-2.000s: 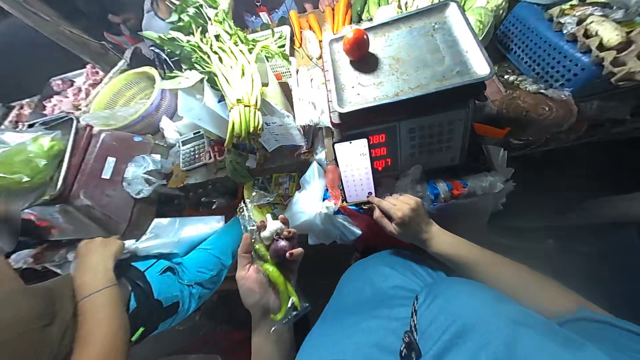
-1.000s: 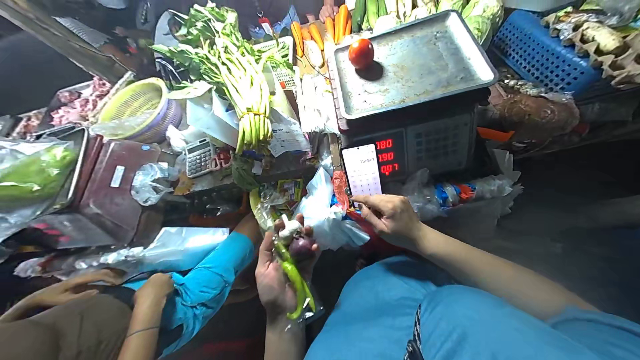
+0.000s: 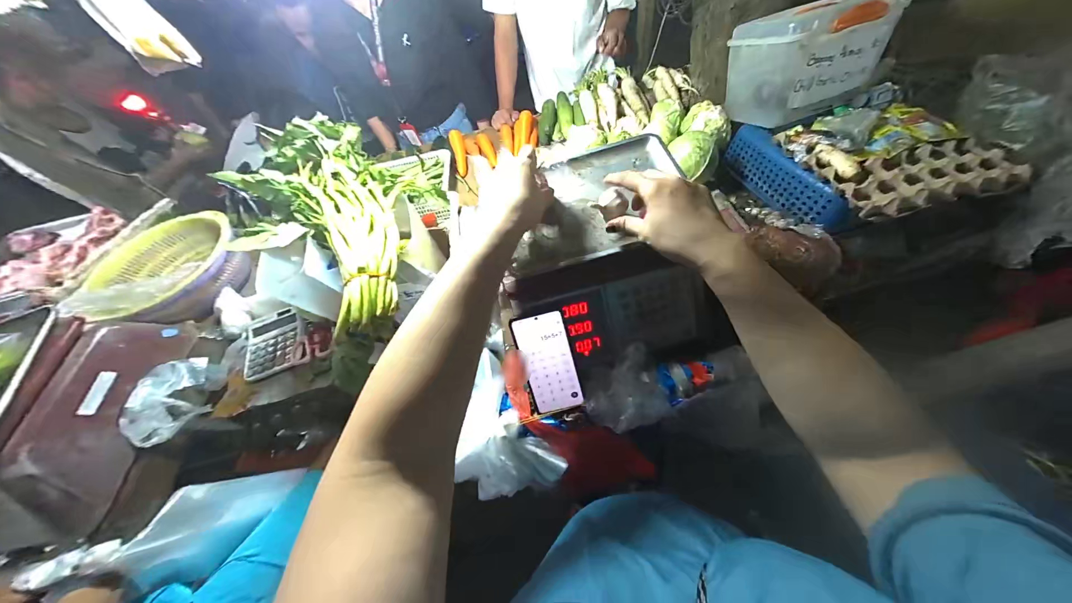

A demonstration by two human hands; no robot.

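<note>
My left hand (image 3: 512, 197) reaches over the left side of the metal tray (image 3: 649, 149), near the carrots (image 3: 481, 149); glare and blur hide what its fingers hold, if anything. Over the right part of the tray is my right hand (image 3: 674, 213), its thumb and forefinger around a pale bulb (image 3: 614, 203) that looks like garlic. The tray sits on a digital scale (image 3: 649, 297) with red lit digits. A phone (image 3: 548, 360) showing a calculator leans against the scale's front. Neither the tomato nor the green chillies can be made out.
Left of the tray are bundled leafy greens (image 3: 364, 243), a desk calculator (image 3: 275, 343) and a yellow basket (image 3: 159, 255). Cabbages (image 3: 693, 142), a blue basket (image 3: 783, 180) and an egg tray (image 3: 921, 180) stand at the right. People stand behind the stall.
Both hands have moved forward to the tray. My left hand was low, holding green chillies, garlic and a red onion; my right was at the phone. The view has tilted up.
</note>
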